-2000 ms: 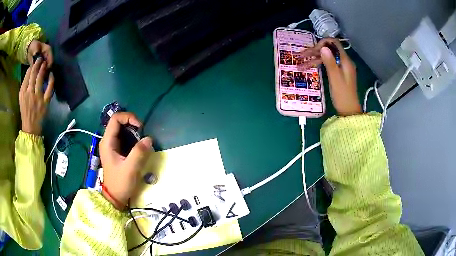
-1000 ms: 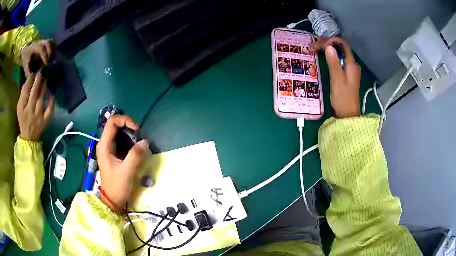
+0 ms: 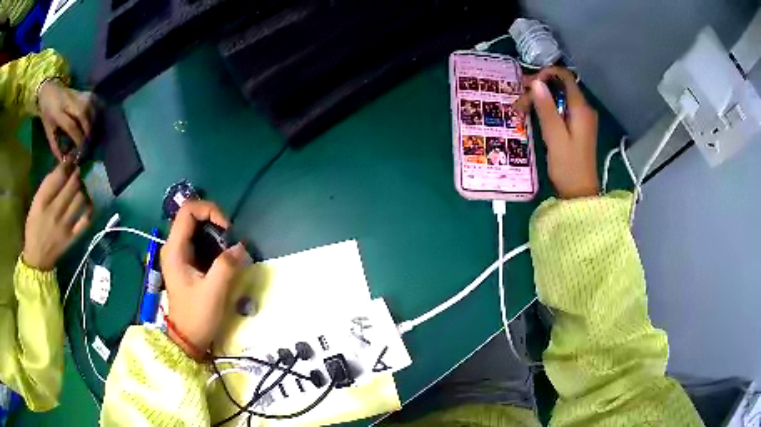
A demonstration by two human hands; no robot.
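My left hand [image 3: 199, 288] holds a round black unit [image 3: 210, 239] between thumb and fingers, above the upper left of the pale yellow paper sheet [image 3: 338, 265]. My right hand [image 3: 567, 133] is at the right edge of the pink-edged smartphone [image 3: 494, 179], one finger reaching over the screen, which shows rows of picture tiles. A small dark thing with a blue glint [image 3: 560, 102] shows within the curled fingers of my right hand. A loose round part [image 3: 178, 198] lies just beyond my left hand.
A white power strip [image 3: 390, 335] with tangled black leads [image 3: 292, 375] lies on the paper. A blue marker pen [image 3: 151, 283] and looped white cable [image 3: 77, 275] are at left. Black foam trays [image 3: 334, 75] stand at the far side. Another person's hands [image 3: 60, 188] work at left.
The tile list on the phone screen has shifted, and my right finger has moved over the screen's edge. My left hand stays nearly still. The other person's hands have moved.
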